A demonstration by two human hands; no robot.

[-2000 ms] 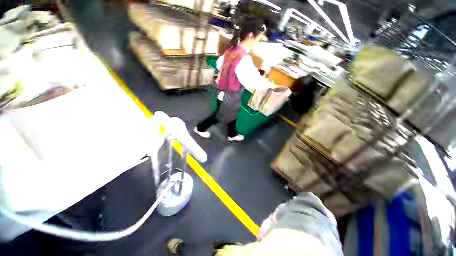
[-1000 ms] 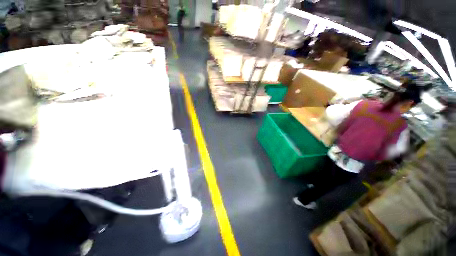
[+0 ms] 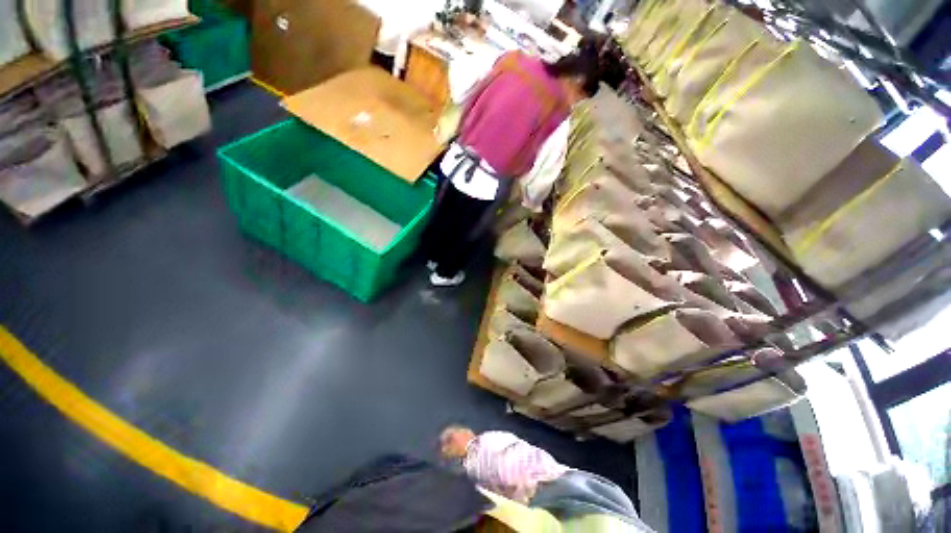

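My right hand (image 3: pixel 456 441) is at the bottom centre, small and blurred, below a pink striped cuff; its fingers cannot be made out and no held thing shows. My left hand is not in view. A rack to the right holds rows of beige bag bodies. Small bag bodies (image 3: pixel 594 297) stand upright with open tops on the middle tier, more on the lowest tier. Larger bag bodies (image 3: pixel 777 115) with yellow lines stand on the top tier. My hand is apart from the rack.
A green crate (image 3: pixel 302 245) with a cardboard sheet (image 3: pixel 365 120) over its edge stands on the floor ahead. A person (image 3: pixel 511 115) in a pink vest stands between crate and rack. Another bag trolley (image 3: pixel 99 172) is upper left. Blue bundles (image 3: pixel 756 474) lie lower right. A yellow line (image 3: pixel 136 442) crosses the floor.
The view has swung right; the white table and white floor base have left it. The rack is larger and clearer. The person now stands beside the rack, bent forward.
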